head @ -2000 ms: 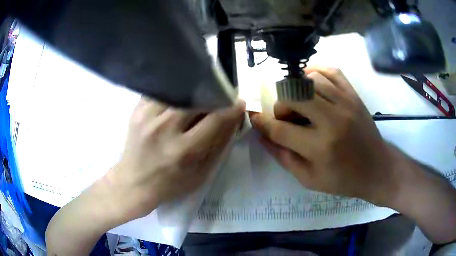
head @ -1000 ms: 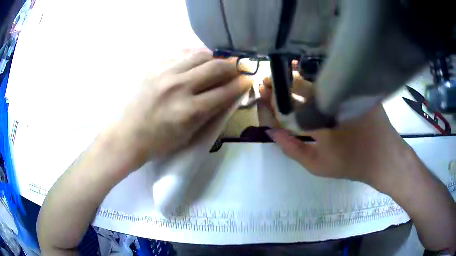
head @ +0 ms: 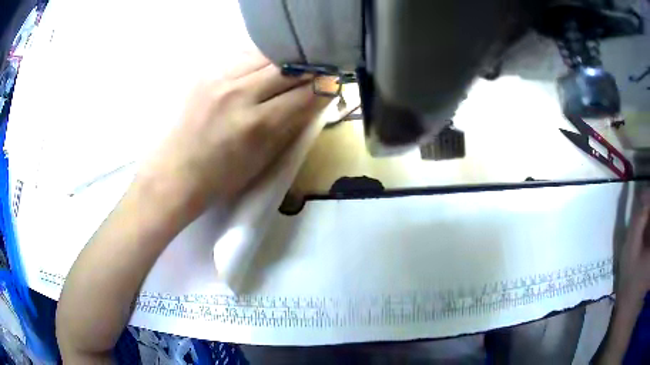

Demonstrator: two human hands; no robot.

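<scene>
My left hand point(head: 235, 135) rests beside the needle area, its fingers on a white fabric piece point(head: 260, 221) that runs from the needle area down toward the table front; the fingertips are partly hidden by the machine head. The sewing machine head point(head: 427, 64) fills the top middle. A small wire guard point(head: 327, 85) hangs from it by my fingertips. My right hand is off the work; only the wrist and forearm show, blurred, at the right edge, and the hand itself cannot be made out.
Red-and-black thread snips point(head: 602, 147) lie right of the machine. A ribbed knob point(head: 443, 144) shows below the head. A printed ruler strip point(head: 342, 311) runs along the table's front edge. Blue plastic point(head: 16, 256) hangs at the left edge.
My right hand has left the needle area and moved to the right edge. My left hand stays on the fabric, slightly further left in view. The machine head has shifted in view.
</scene>
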